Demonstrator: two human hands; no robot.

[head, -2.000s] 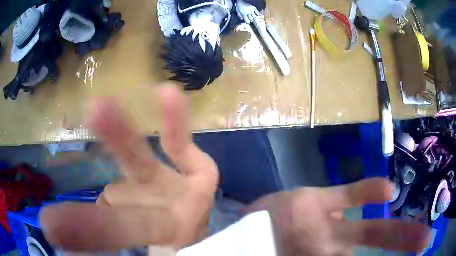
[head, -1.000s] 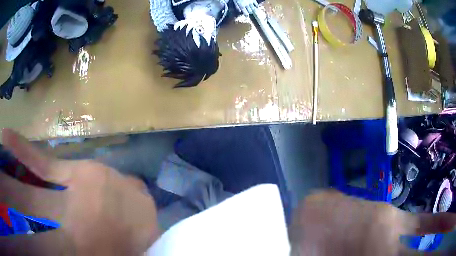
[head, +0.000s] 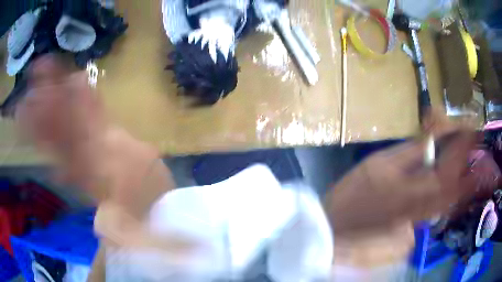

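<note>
My left hand (head: 96,135) is badly blurred, raised over the left front edge of the bench. My right hand (head: 399,176) is also blurred, at the right by the bench edge, overlapping the hammer's (head: 423,82) white handle end; I cannot tell if it touches it. A white cloth or paper (head: 236,212) lies between my hands, low in the view; whether either hand grips it is unclear. A black-haired figure (head: 206,71) lies on the bench with its head toward me. White sticks (head: 299,55) lie beside it.
Dark figures with a straw hat (head: 22,36) lie at the bench's left. A thin brush (head: 344,88), tape roll (head: 366,41) and cardboard tray (head: 456,71) with yellow tape are at the right. Blue crates (head: 58,239) stand below the bench, parts at the lower right.
My left hand has moved up from the lower left to over the bench edge. My right hand has risen to the hammer's handle end. More of the white cloth or paper shows, higher up.
</note>
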